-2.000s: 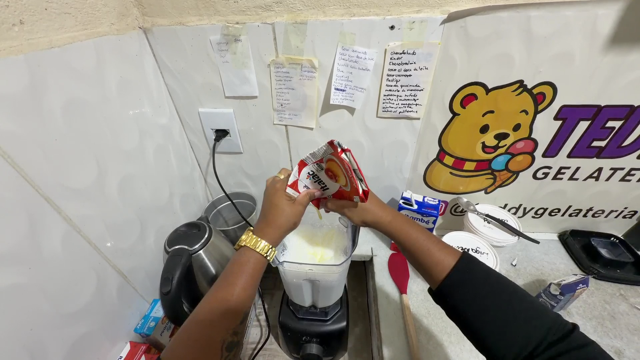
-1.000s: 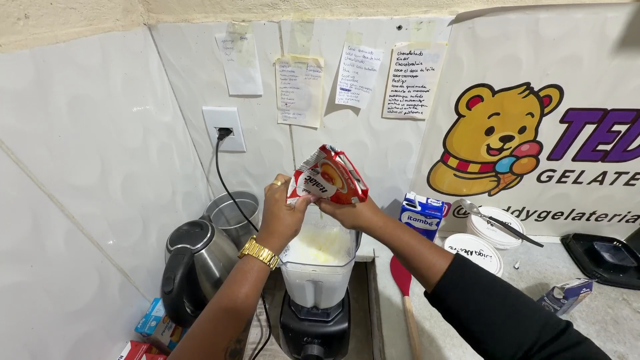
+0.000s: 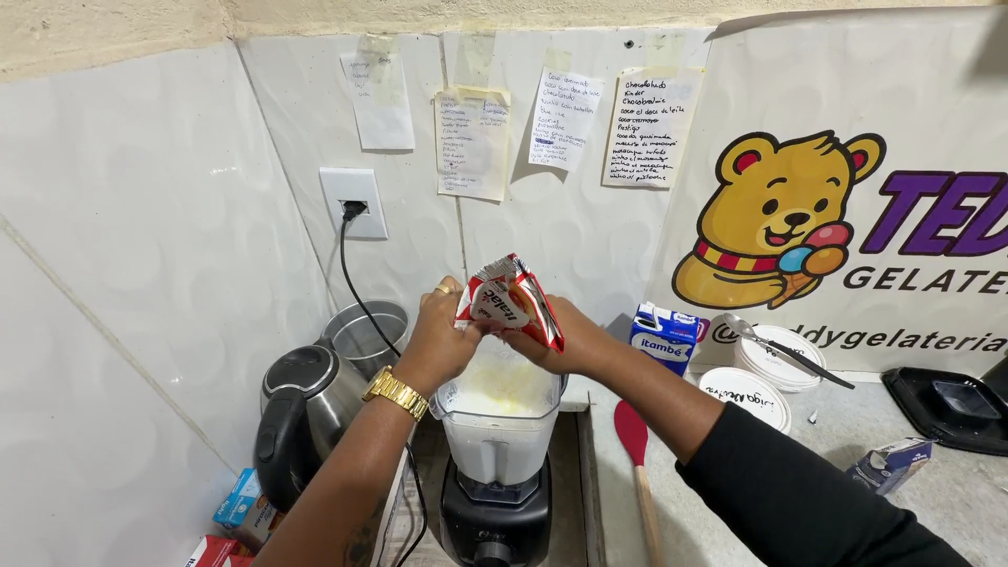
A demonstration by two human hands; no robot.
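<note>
Both my hands grip a red and white Italac foil packet (image 3: 504,303), tilted over the jug of a blender. My left hand (image 3: 445,335), with a gold watch at the wrist, holds its left side. My right hand (image 3: 551,335), below a black sleeve, holds its right side. Underneath, the clear blender jug (image 3: 500,441) contains a white liquid with yellowish matter on top. The jug sits on a black blender base (image 3: 496,516). The packet's lower opening is partly hidden by my fingers.
At left stand a steel electric kettle (image 3: 307,409), a metal container (image 3: 366,331) and cartons (image 3: 248,504). At right are a red spatula (image 3: 631,433), a blue Itambé carton (image 3: 663,339), white lidded tubs (image 3: 744,394), a spoon (image 3: 787,350), a small carton (image 3: 890,465) and a black tray (image 3: 949,405). A cord (image 3: 362,291) hangs from the wall socket.
Both hands keep the packet over the jug throughout. More yellowish matter shows on the white liquid now than two seconds ago.
</note>
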